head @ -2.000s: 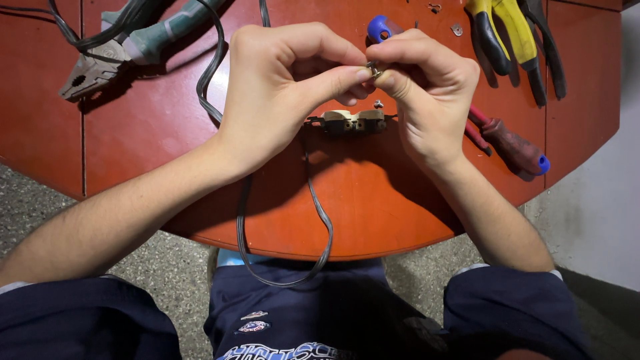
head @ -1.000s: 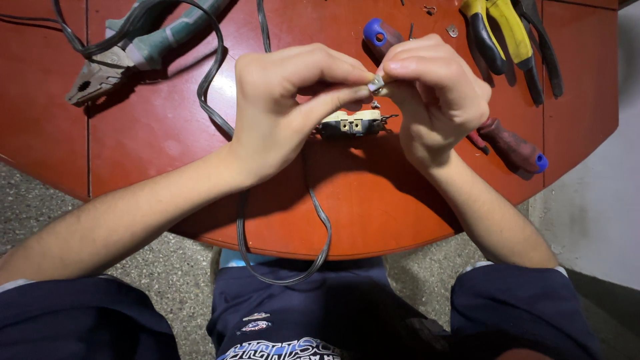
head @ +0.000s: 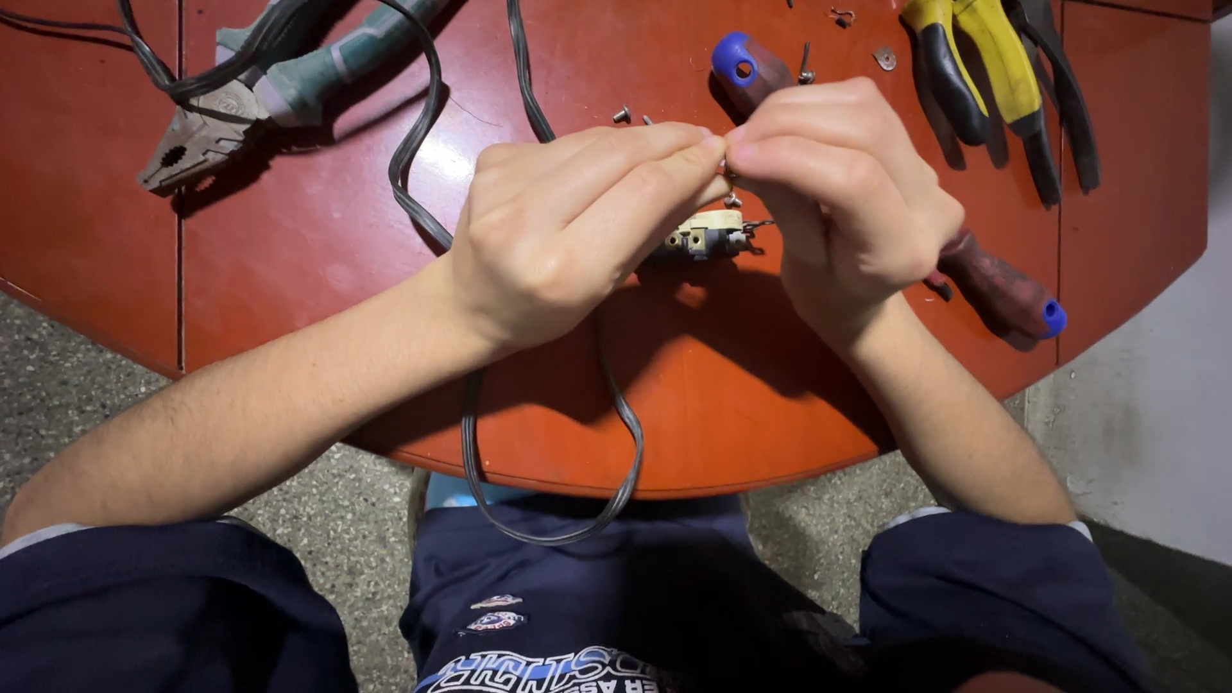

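Observation:
My left hand [head: 577,231] and my right hand [head: 847,192] meet at the fingertips above the table, pinching a tiny metal piece [head: 724,167] that the fingers mostly cover. Just below them, a small electrical fitting [head: 707,239] with a cream and black body lies on the red table, its left end hidden by my left hand. Short dark wire ends [head: 756,236] stick out at its right. A small screw [head: 732,200] shows between the fitting and my fingers. Another screw [head: 623,115] lies above my left hand.
Combination pliers [head: 217,125] with green handles lie at the upper left under a black cable [head: 414,144], which loops over the table's front edge [head: 674,493]. At the right are yellow-black pliers [head: 1001,77], a red screwdriver handle [head: 1001,279], a blue-ended handle [head: 746,67] and loose metal bits [head: 884,59].
My fingertips have closed around the small piece, which showed more one second ago. My left hand has turned, with its back more upward, and now covers part of the fitting.

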